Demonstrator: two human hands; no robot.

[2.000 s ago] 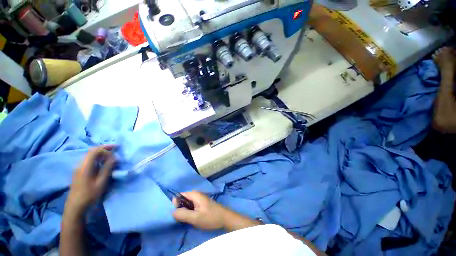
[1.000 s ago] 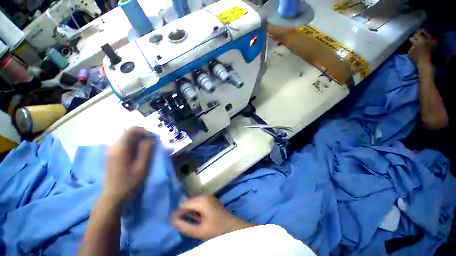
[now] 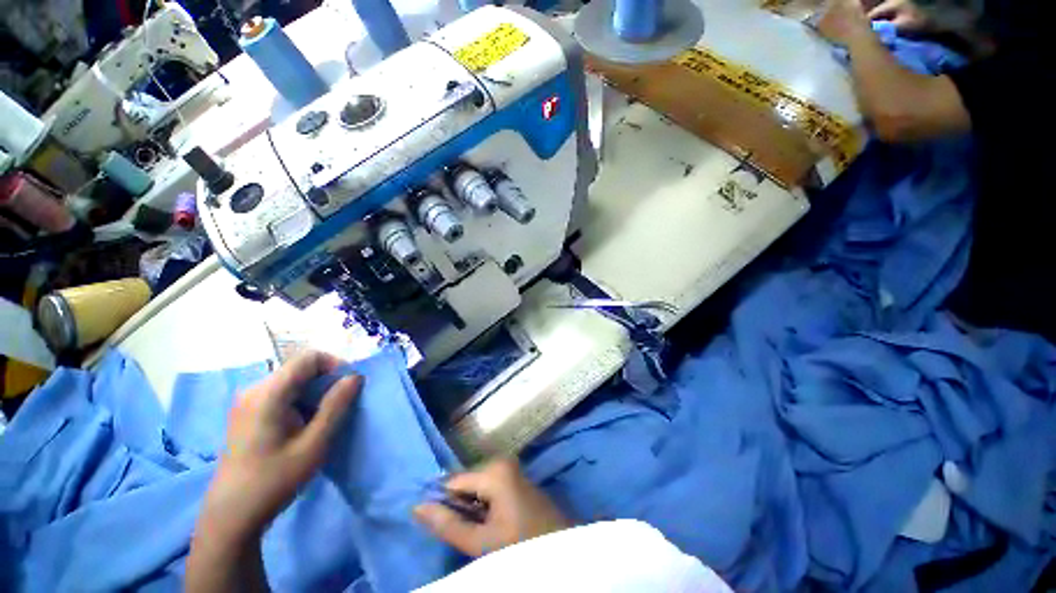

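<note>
A light-blue garment piece (image 3: 388, 463) hangs between my hands, its upper end close to the needle area (image 3: 376, 307) of the white and blue overlock machine (image 3: 405, 151). My left hand (image 3: 272, 446) pinches the cloth near its upper end, in front of the cloth plate. My right hand (image 3: 498, 510) is lower, at the cloth's right edge, with small dark thread snips (image 3: 463, 503) held inside it. The fingertips of my right hand touch the cloth edge. Whether they also pinch it is hard to tell.
A large blue garment heap (image 3: 741, 463) lies at the right below the table edge, and more blue cloth (image 3: 93, 475) at the left. Thread tails (image 3: 643, 348) hang at the table edge. A tan-yellow cone (image 3: 93, 310) lies at the far left. Another person's arm (image 3: 897, 93) reaches in at upper right.
The cloth has moved from the lower left up to the needle area with my left hand. The view has shifted, showing more of the machine top. The other person's arm has moved up and left.
</note>
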